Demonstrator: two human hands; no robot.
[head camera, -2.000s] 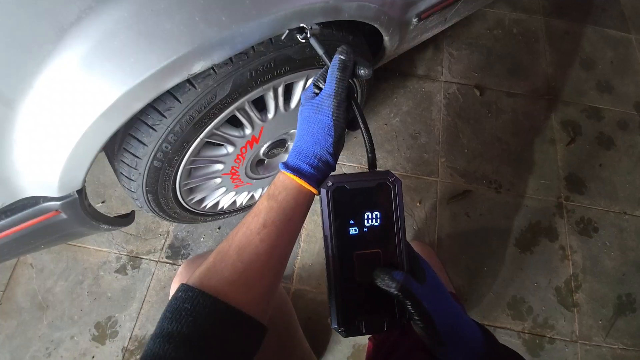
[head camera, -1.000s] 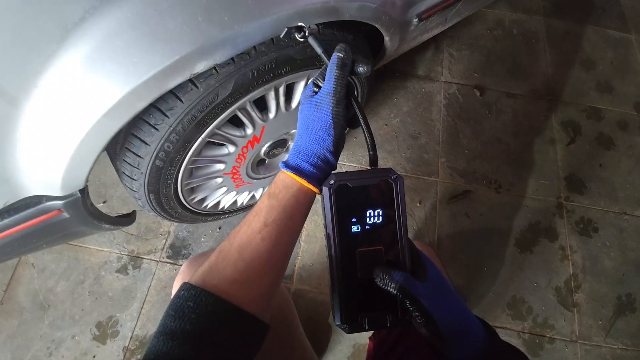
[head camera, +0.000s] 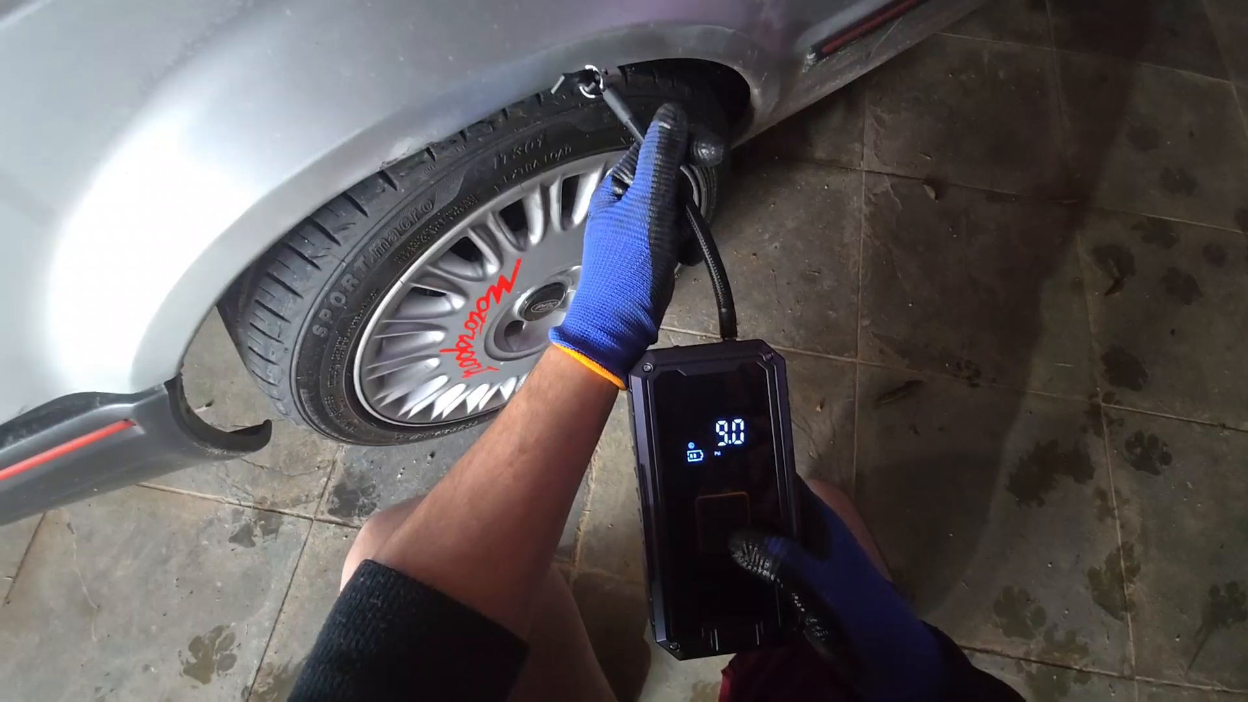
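Observation:
In a blue knit glove with dark fingers and an orange cuff, my left hand (head camera: 643, 224) is closed around the black air hose (head camera: 714, 258) beside the tire (head camera: 327, 278) and its silver multi-spoke wheel (head camera: 409, 341). A short dark cord with a metal ring (head camera: 590, 83) sticks out above the fingers; the hose's end is hidden by the glove. The hose runs down to a black portable tire inflator (head camera: 673, 546) with a lit display. My gloved right hand (head camera: 829, 595) grips its lower right side, thumb on the front face.
The silver car fender (head camera: 244, 97) arches over the tire. A dark bumper corner (head camera: 88, 444) with a red strip juts out at the left, its curved lip near the tire. Gray floor tiles (head camera: 975, 312) bear wet paw prints. My bare knees are partly visible below the inflator.
The digits on the inflator's display have changed and a small symbol beside them looks different. Both hands stay where they were, holding the same things.

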